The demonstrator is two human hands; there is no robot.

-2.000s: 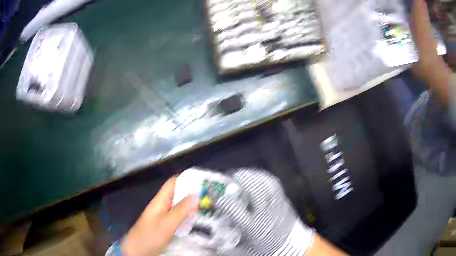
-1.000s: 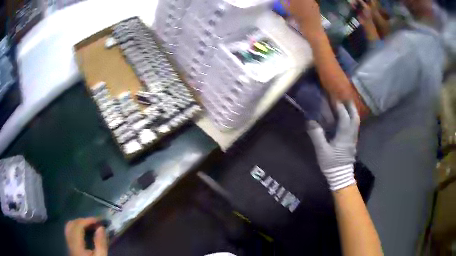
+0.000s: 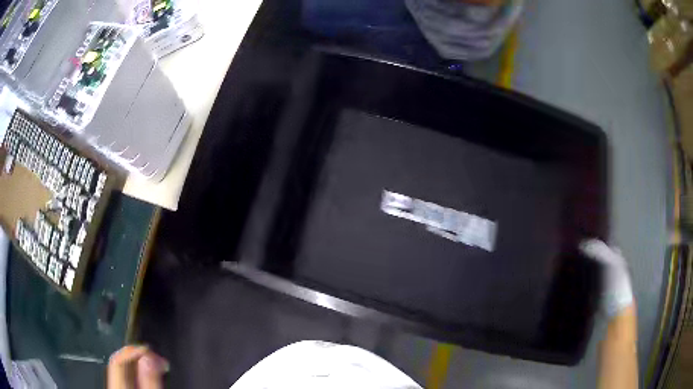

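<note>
A large black bin [image 3: 425, 137] with a blurred white lettering strip fills the middle of the view. My right hand [image 3: 610, 281], in a light glove, is at the bin's right rim, with its fingers bent over the edge; it is blurred. My left hand [image 3: 138, 368] is bare and cut off by the bottom edge, beside the bench edge at lower left. Its fingers are curled and I cannot tell whether anything is in them. No boards show in the bin.
Filled housings [image 3: 140, 99] stand stacked at upper left. A cardboard tray [image 3: 26, 194] of small white blocks lies on the green bench [image 3: 38, 315]. A person's grey sleeve [image 3: 463, 26] is at the top. A white rounded shape [image 3: 323, 368] is at bottom centre.
The view has turned right. My gloved right hand, earlier open in the air above the bin's far side, is now at its right rim. The bin now shows more fully and at another angle.
</note>
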